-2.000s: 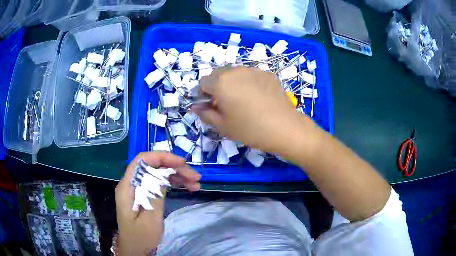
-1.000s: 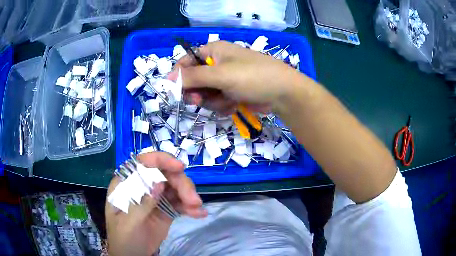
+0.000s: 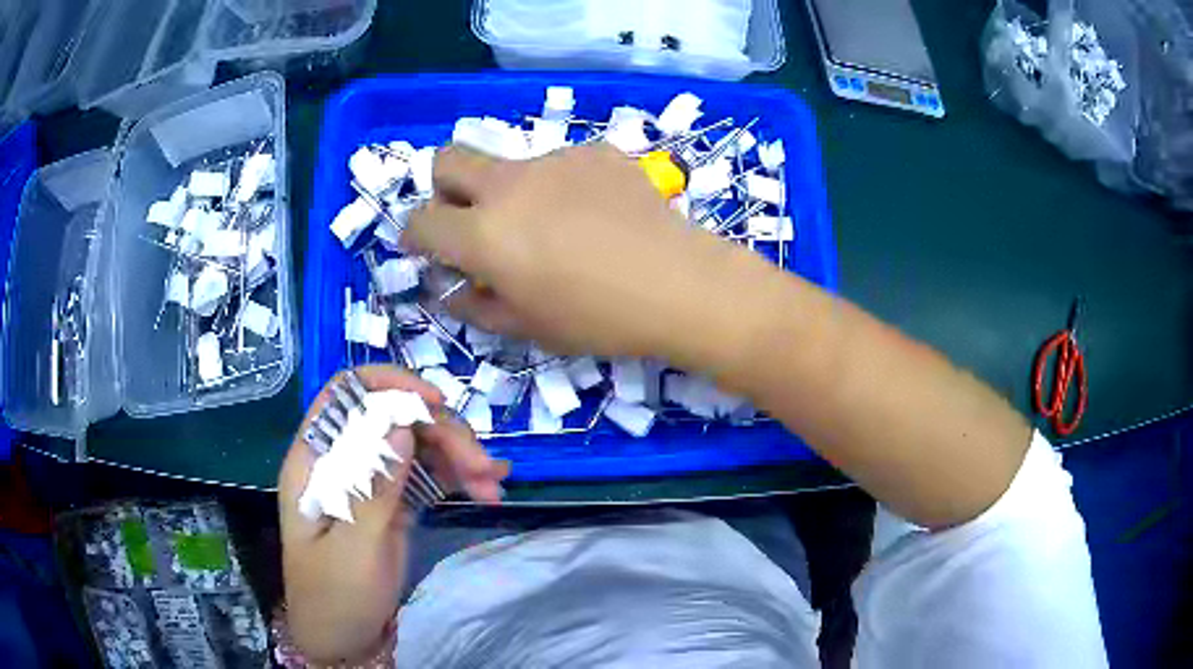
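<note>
A blue tray (image 3: 814, 261) holds a heap of thin metal pins with white tags (image 3: 556, 392). My left hand (image 3: 373, 503) is at the tray's front left corner, shut on a fanned bunch of tagged pins (image 3: 353, 460); the thumb and fingers point right. My right hand (image 3: 536, 248) is over the left middle of the tray, palm down and slightly blurred. Orange-yellow pliers handles (image 3: 663, 174) show behind it; the jaws are hidden. Its fingertips are among the pins, and I cannot tell whether they pinch one.
Clear boxes stand left, one with loose tagged pins (image 3: 216, 248), one with bare metal pieces (image 3: 66, 346). A clear box of white pieces (image 3: 628, 63) and a scale (image 3: 877, 52) are behind. Red scissors (image 3: 1060, 379) and clear bags (image 3: 1066, 79) are right. Packed parts (image 3: 164, 575) lie lower left.
Since a second ago my right hand has moved down and left over the heap, and the pliers' jaws are no longer visible. My left hand has shifted slightly, still with the bunch.
</note>
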